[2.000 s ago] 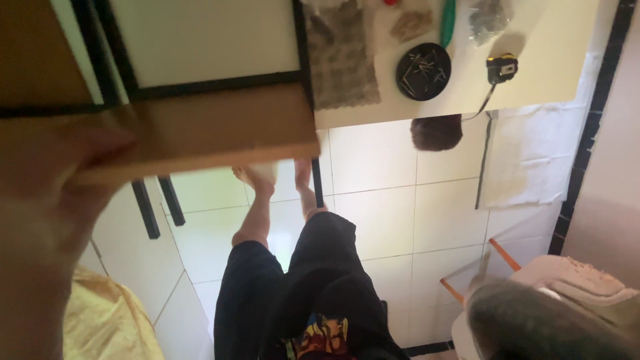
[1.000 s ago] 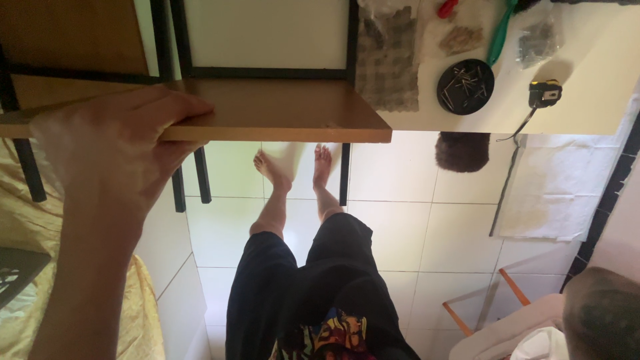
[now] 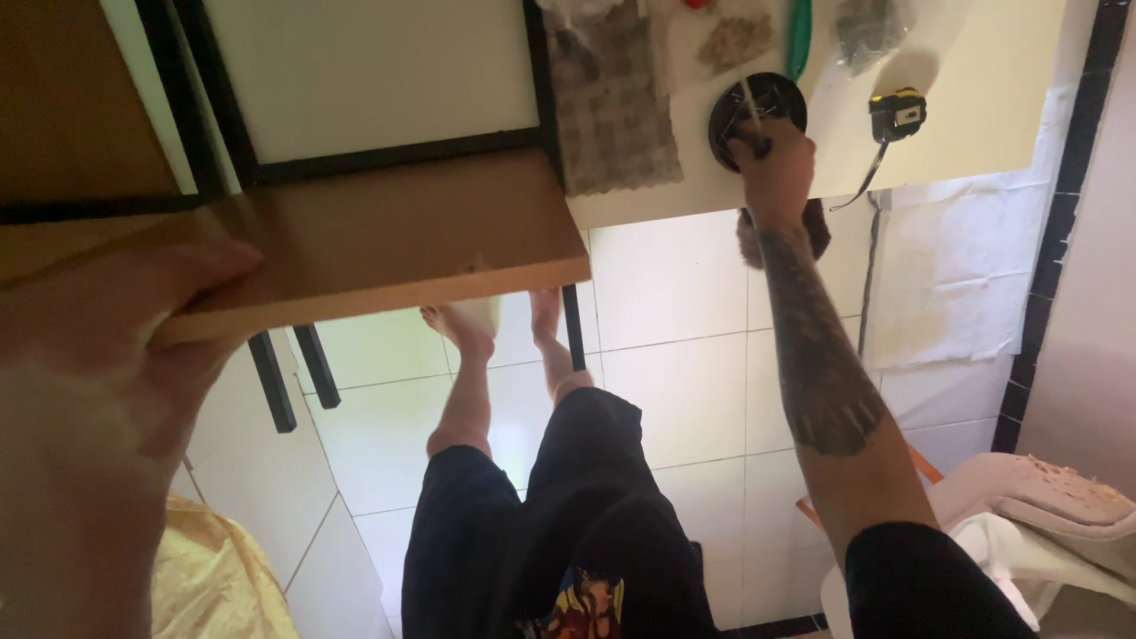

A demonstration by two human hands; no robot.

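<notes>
My left hand [image 3: 133, 355], large and blurred at the left, grips the front edge of a brown wooden board [image 3: 399, 231], thumb on top. The board lies against a black metal frame [image 3: 399, 158]. At the upper right my right hand [image 3: 777, 160] reaches into a round black dish [image 3: 741, 102] that holds several small screws or nails. Its fingertips are down in the dish; whether they pinch a piece cannot be seen. Right of the dish a black and yellow tape measure [image 3: 898, 115] rests on the pale tabletop [image 3: 976, 133].
A checked grey cloth [image 3: 612, 106], a green-handled object [image 3: 800, 40] and small plastic bags [image 3: 870, 31] lie on the table. Below are black metal legs [image 3: 315, 364], a dark furry thing [image 3: 815, 232], white sheeting [image 3: 958, 275], yellow fabric [image 3: 217, 568] and a pale padded seat [image 3: 1029, 497].
My right hand, out of view in both earlier frames, has come into the black dish. My left hand still holds the board.
</notes>
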